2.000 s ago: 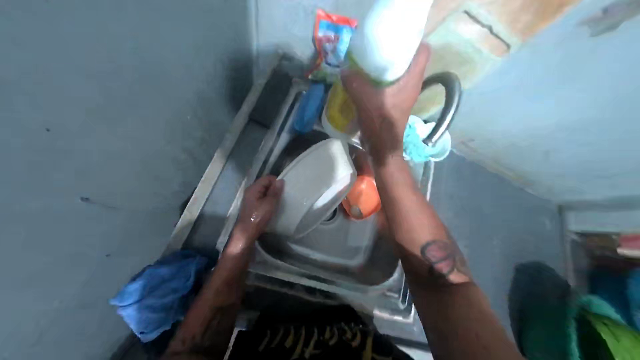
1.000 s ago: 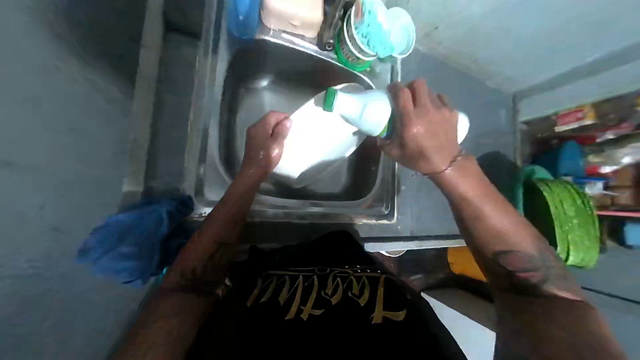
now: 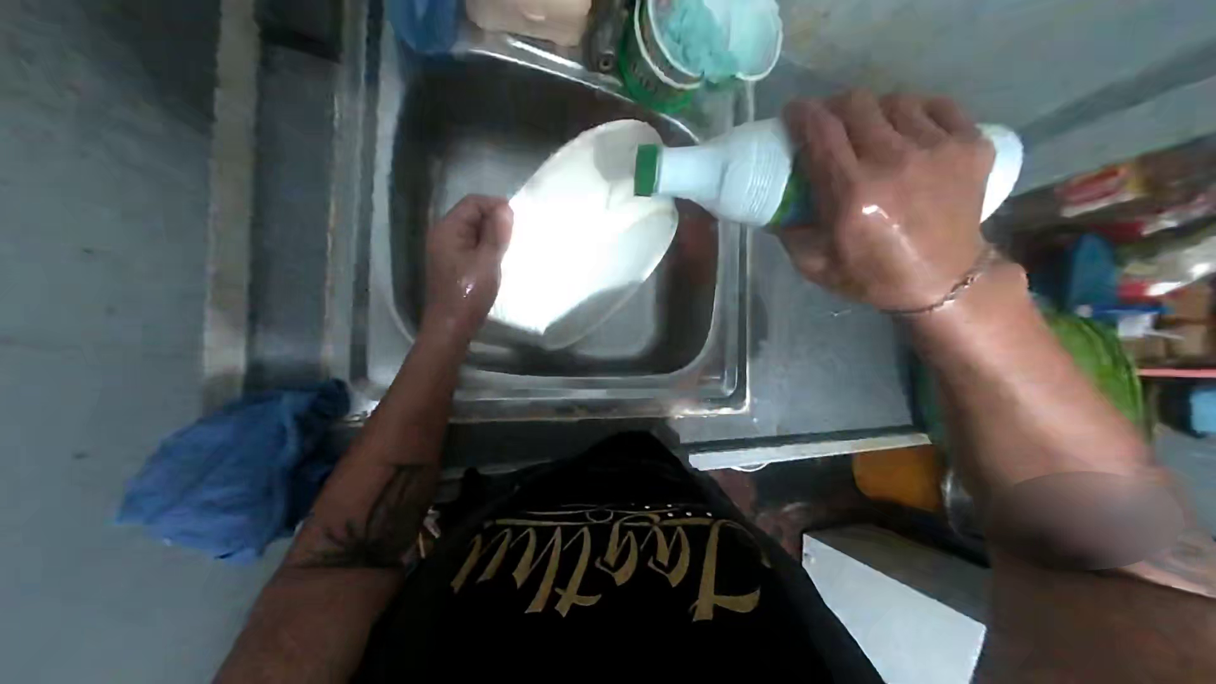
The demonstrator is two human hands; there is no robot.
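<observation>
My left hand grips the near-left rim of a white oval dish, which is tilted over the stainless steel sink basin. My right hand is closed around a white plastic bottle with a green cap or neck end. The bottle lies almost level, its green end pointing left just above the dish's right part. Whether any liquid leaves it cannot be told. Both hands look wet.
Behind the basin stand a blue container, a beige block-like item and a green-and-white tub with a turquoise mesh. A blue cloth hangs at the left counter edge. Shelves with packets are at the right.
My right hand held the bottle up by the faucet two seconds ago; now the bottle is tipped sideways over the dish. My left hand still holds the dish. The view has shifted strongly.
</observation>
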